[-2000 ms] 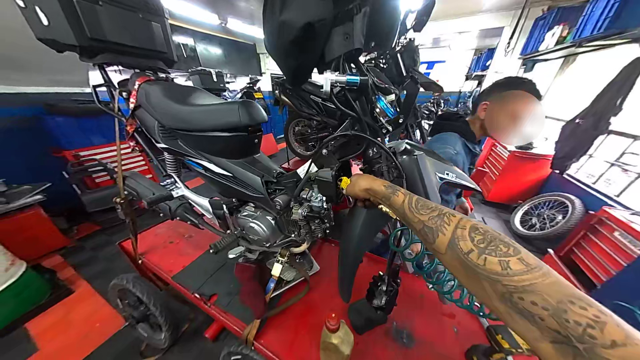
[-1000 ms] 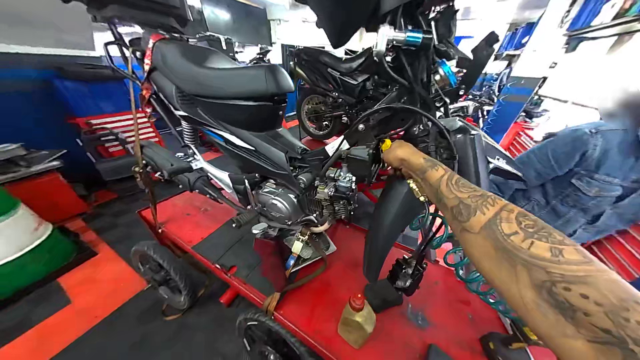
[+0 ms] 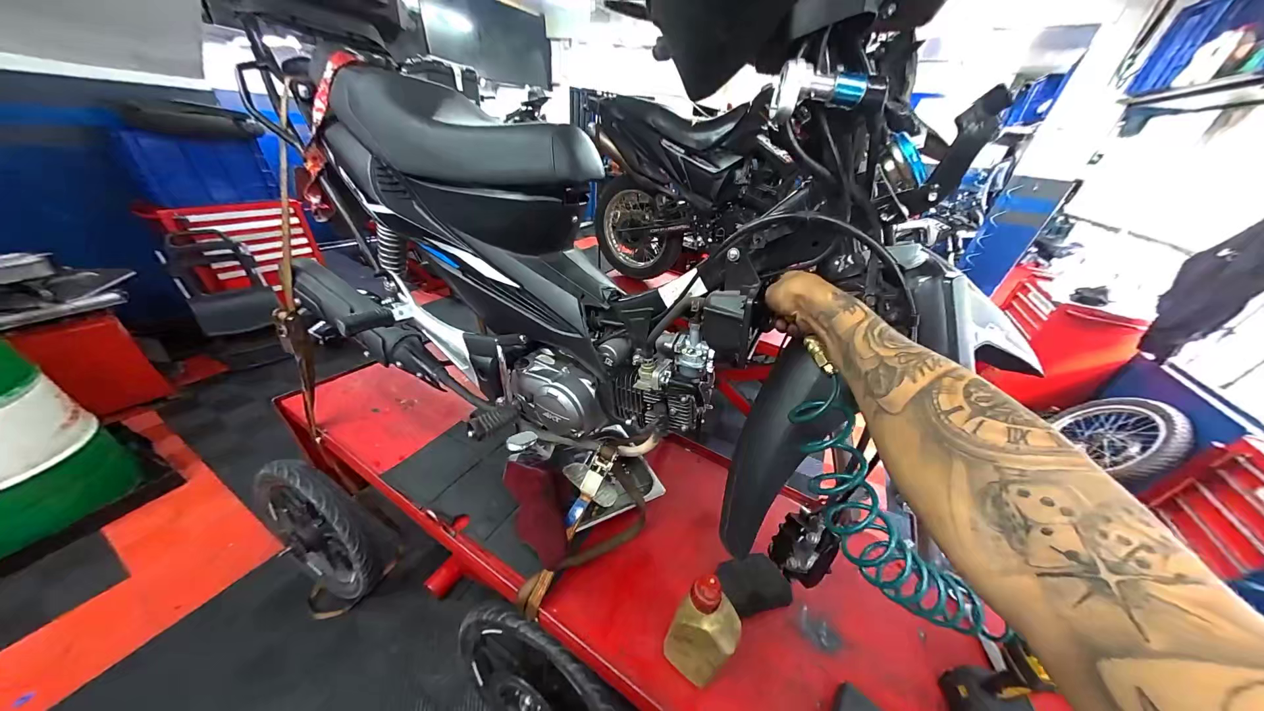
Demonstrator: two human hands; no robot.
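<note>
My right hand [image 3: 798, 299] is closed at the front of a black motorcycle, beside the black air box [image 3: 729, 326] and above the black front fender [image 3: 775, 444]. From under the hand a brass fitting [image 3: 818, 354] sticks out, joined to a coiled teal air hose [image 3: 869, 533] that hangs down along the forearm. What the fingers grip is mostly hidden. Left of the hand are the carburetor [image 3: 691, 355] and the engine [image 3: 555, 393]. My left hand does not show.
The motorcycle stands on a red lift table [image 3: 632, 632], with a plastic bottle with a red cap [image 3: 703, 632] and a ratchet strap [image 3: 595, 474] on it. A loose wheel [image 3: 316, 528] lies beside the table. Red tool cabinets [image 3: 242, 237] and another motorcycle [image 3: 681, 168] stand behind.
The yellow part seen at my right hand's fingertips earlier is now out of sight. The hand stays near the air box. The other person has gone out of view.
</note>
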